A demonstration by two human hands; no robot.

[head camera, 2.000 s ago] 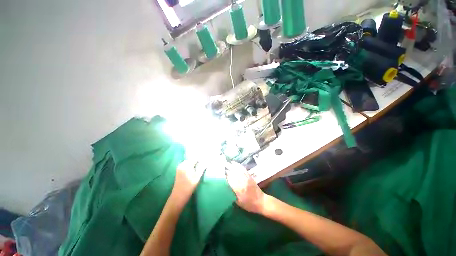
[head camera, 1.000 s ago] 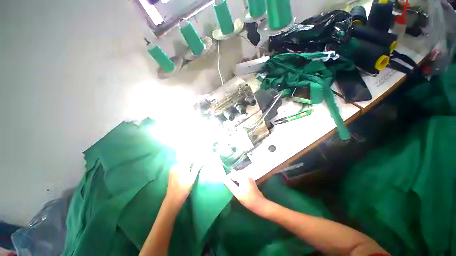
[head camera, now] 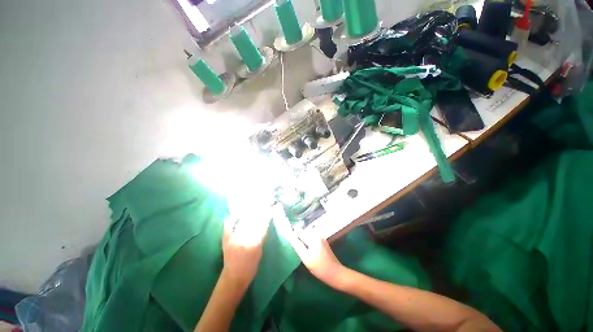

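A green garment piece (head camera: 270,266) lies at the front edge of the overlock machine (head camera: 302,139), whose left end is lost in white lamp glare. My left hand (head camera: 244,243) lies on the cloth, its fingertips washed out by the glare. My right hand (head camera: 315,253) is at the right edge of the same piece, thumb and fingers closed on it near the machine. The needle area is hidden by glare. The sewn pile (head camera: 149,240) of green cloth hangs left of the machine against the wall.
Green thread cones (head camera: 248,47) stand behind the machine. Green fabric strips (head camera: 396,97), slim green snips (head camera: 380,152), a dark flat phone (head camera: 460,111), a black plastic bag (head camera: 409,40) and dark thread cones (head camera: 484,70) lie right. The unsewn pile (head camera: 527,227) is below right. Clear plastic bag (head camera: 55,295), far left.
My left hand has moved slightly right, closer to my right hand. My right hand has shifted slightly, its fingers reaching nearer the glare. The view has shifted a little since the oldest frame.
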